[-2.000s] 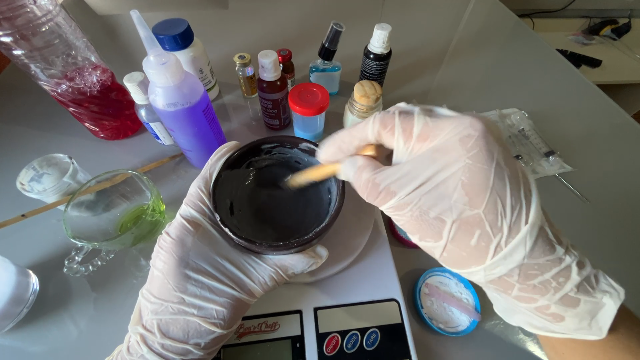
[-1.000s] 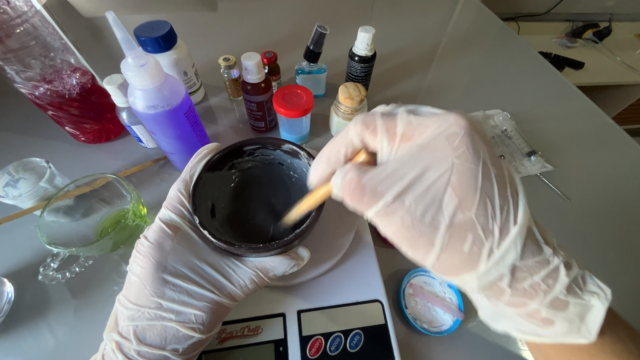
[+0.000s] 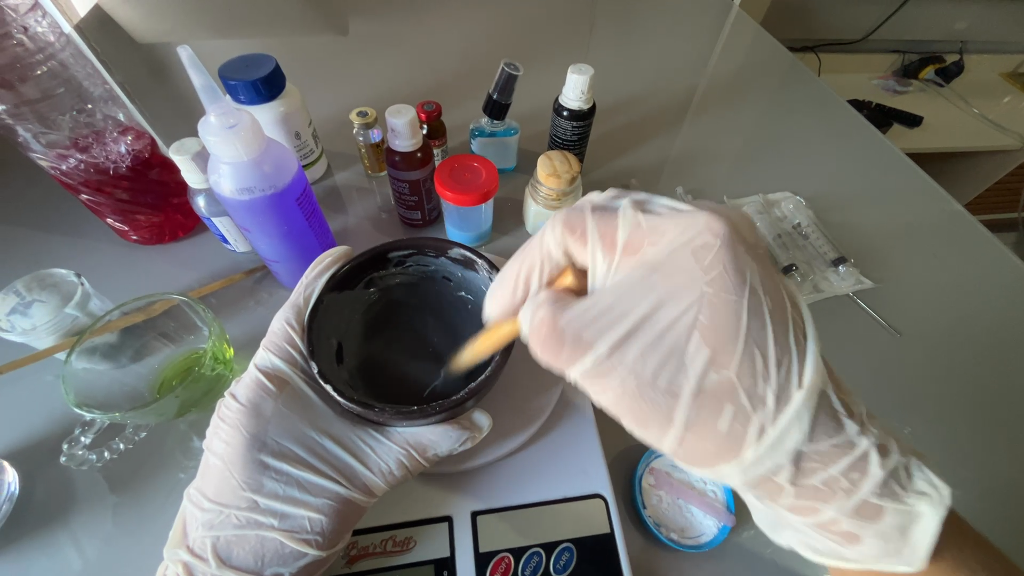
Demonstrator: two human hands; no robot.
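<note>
My left hand point(image 3: 320, 440), in a translucent white glove, grips a dark bowl point(image 3: 408, 412) from its left and underside, tilted above the round platform of a white kitchen scale point(image 3: 560, 472). Inside lies a dark, smooth mixture point(image 3: 392, 336), with whitish smears up the wall. My right hand point(image 3: 664, 320), gloved too, is closed around a wooden stick point(image 3: 488, 344); the blurred tip is inside the bowl at its right. Just behind the bowl stand a red-lidded cup of blue liquid point(image 3: 466, 200) and a corked glass jar point(image 3: 552, 192).
At left are a bottle of purple liquid point(image 3: 268, 192), a large bottle of red liquid point(image 3: 128, 184) and a glass cup with green liquid point(image 3: 148, 360). Small bottles line the back, among them a black one point(image 3: 572, 120). Packaged syringes point(image 3: 800, 244) and a blue lid with white powder point(image 3: 684, 500) are at right.
The stick's tip has moved about within the bowl, from near its middle to its right side. Both hands keep their holds.
</note>
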